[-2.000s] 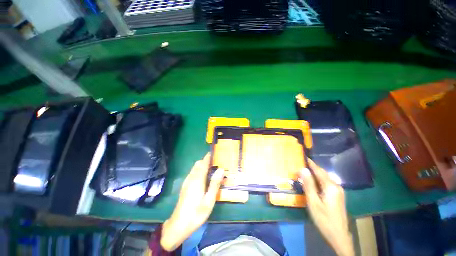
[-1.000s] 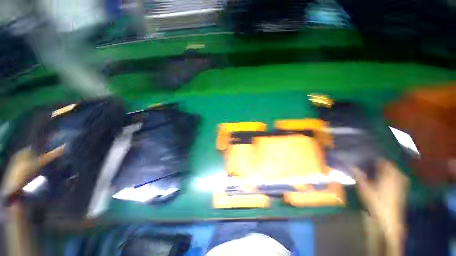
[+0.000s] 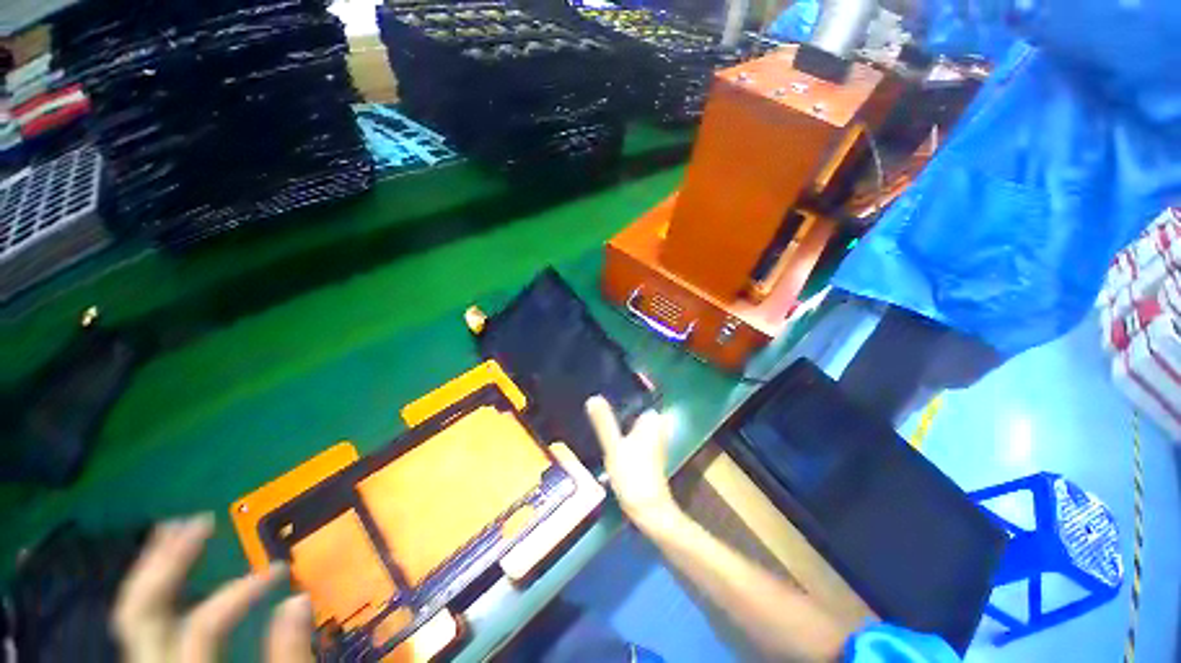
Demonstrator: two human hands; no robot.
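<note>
The thin black frame (image 3: 376, 558) lies on the orange jig (image 3: 301, 488) at the lower left, with orange showing through its openings. A dark panel (image 3: 557, 350) with a gold tab lies beside the jig, on its upper right. My right hand (image 3: 639, 466) is at this panel's near edge, fingers partly spread; whether it grips the panel cannot be told. My left hand (image 3: 214, 602) is blurred and cut off by the bottom edge, left of the jig, with fingers apart and nothing in them.
An orange-brown box fixture (image 3: 732, 194) with a metal handle stands beyond the panel. A black tray (image 3: 861, 512) sits on a carton (image 3: 777, 544) at right. A blue stool (image 3: 1056, 550) and blue-clothed person (image 3: 1004, 194) are farther right. Black tray stacks (image 3: 220, 117) line the rear.
The view has swung right, bringing the tray, stool and person into sight. Both hands have left the frame, which now rests on the jig. My right hand has moved to the panel.
</note>
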